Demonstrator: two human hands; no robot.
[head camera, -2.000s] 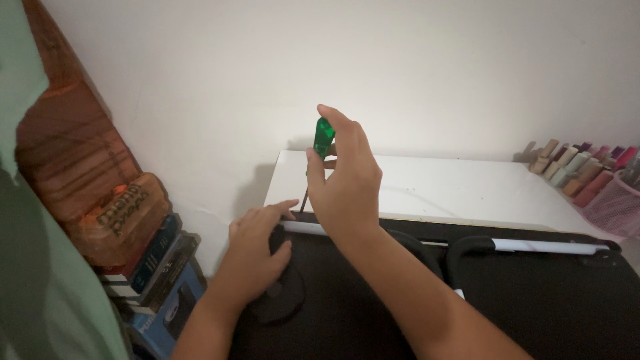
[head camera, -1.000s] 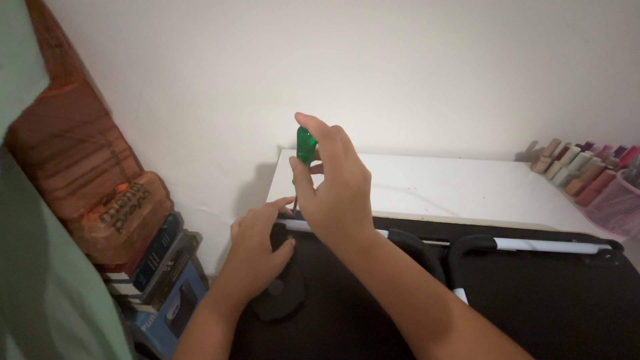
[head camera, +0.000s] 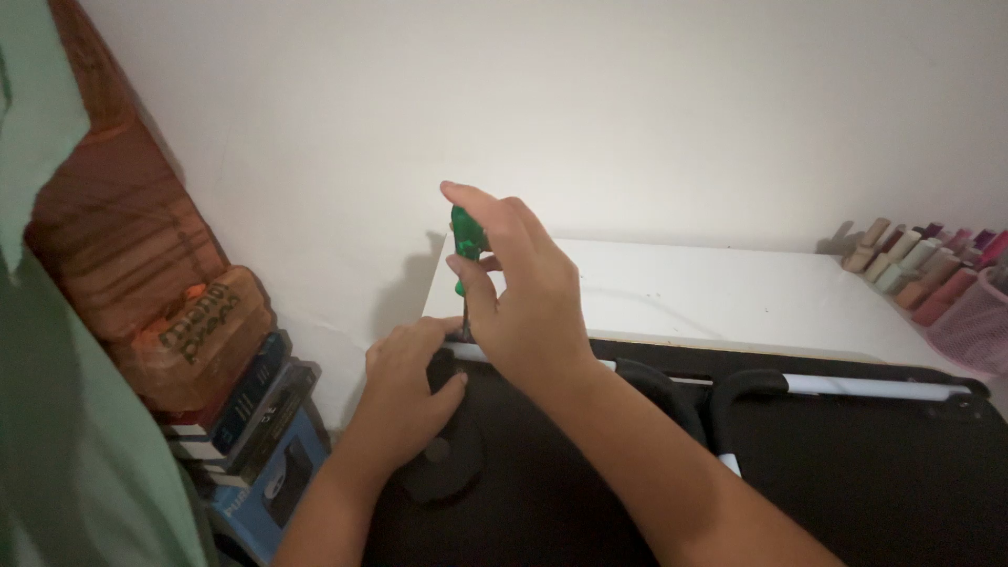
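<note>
A screwdriver with a green handle (head camera: 468, 234) is held upright between the fingers and thumb of my right hand (head camera: 528, 287). Its thin shaft points down at the near-left end of a white-and-black tube (head camera: 470, 352) on a black panel (head camera: 543, 472). The very tip is too small to make out. My left hand (head camera: 413, 394) rests on the panel's upper left corner, its fingertips beside the shaft and its thumb over the black surface. Partly under that hand lies a round black piece (head camera: 441, 465).
Behind the panel is a white tabletop (head camera: 709, 291) against the wall. Small bottles (head camera: 917, 264) and a pink mesh basket (head camera: 972, 331) stand at the right. Stacked books (head camera: 236, 409), an orange bag (head camera: 209, 339) and green cloth (head camera: 79, 409) are at the left. Another tube (head camera: 874, 386) crosses the panel.
The screwdriver's handle has gone from leaning to more upright, and my right hand has moved a little left with it. My left hand stays at the panel's corner.
</note>
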